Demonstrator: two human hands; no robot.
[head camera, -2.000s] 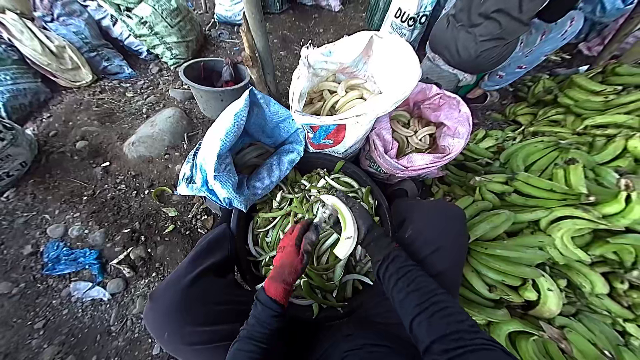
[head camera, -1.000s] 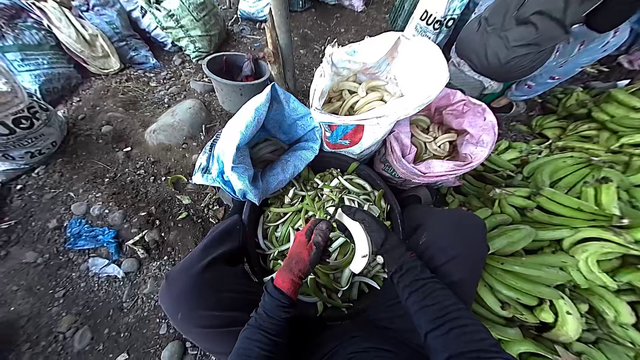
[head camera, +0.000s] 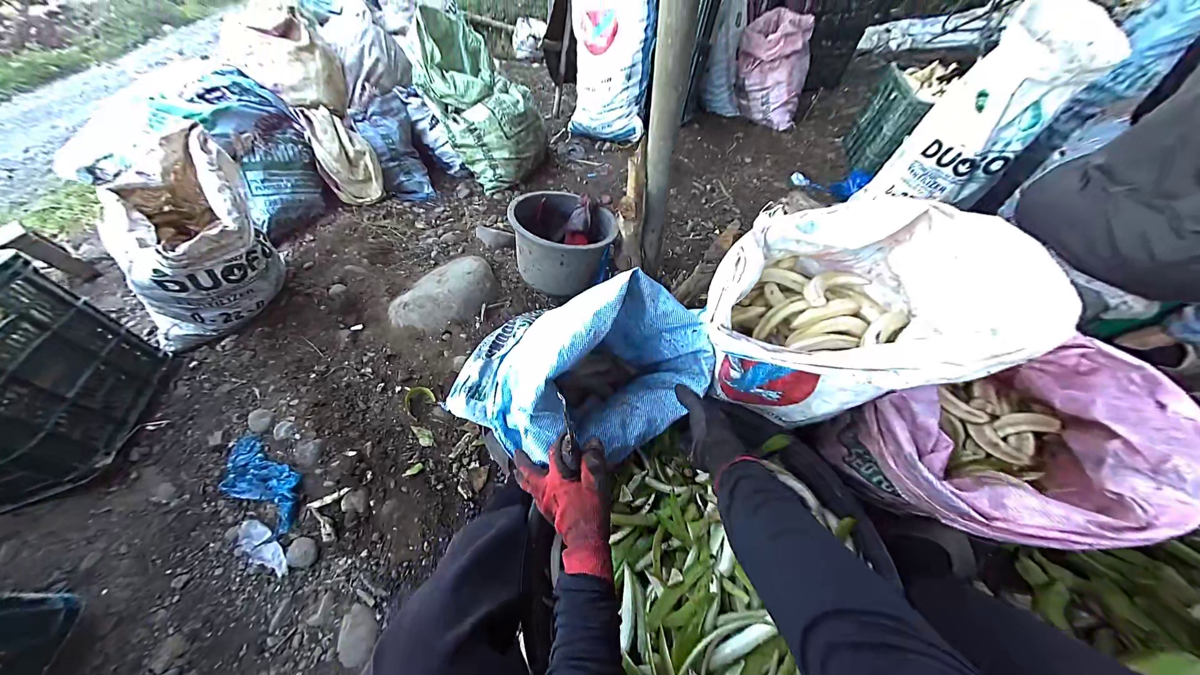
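Observation:
My left hand (head camera: 570, 492), in a red and black glove, holds a small knife (head camera: 566, 422) upright at the near rim of the blue woven sack (head camera: 534, 366). My right hand (head camera: 708, 431), in a dark glove, touches that sack's right edge; its finger grip is partly hidden. Dark contents show faintly inside the sack. Below both hands, green peels (head camera: 684, 572) fill a black tub between my legs. Peeled bananas or plantains (head camera: 825, 309) lie in the white sack (head camera: 975, 291) beside the blue one, and more (head camera: 1003, 431) in the pink sack (head camera: 1125, 441).
A grey bucket (head camera: 548, 253) stands beside a wooden post (head camera: 667, 131). A large stone (head camera: 445, 295) lies left of it. Filled sacks (head camera: 216, 272) and a dark plastic crate (head camera: 66, 375) are at left. A person in dark clothing (head camera: 1116, 206) is at right, above unpeeled green fruit (head camera: 1106, 591).
Both hands have moved from over the peel tub to the blue sack. The peeled fruit held earlier is no longer visible in my right hand. The view has swung left and up.

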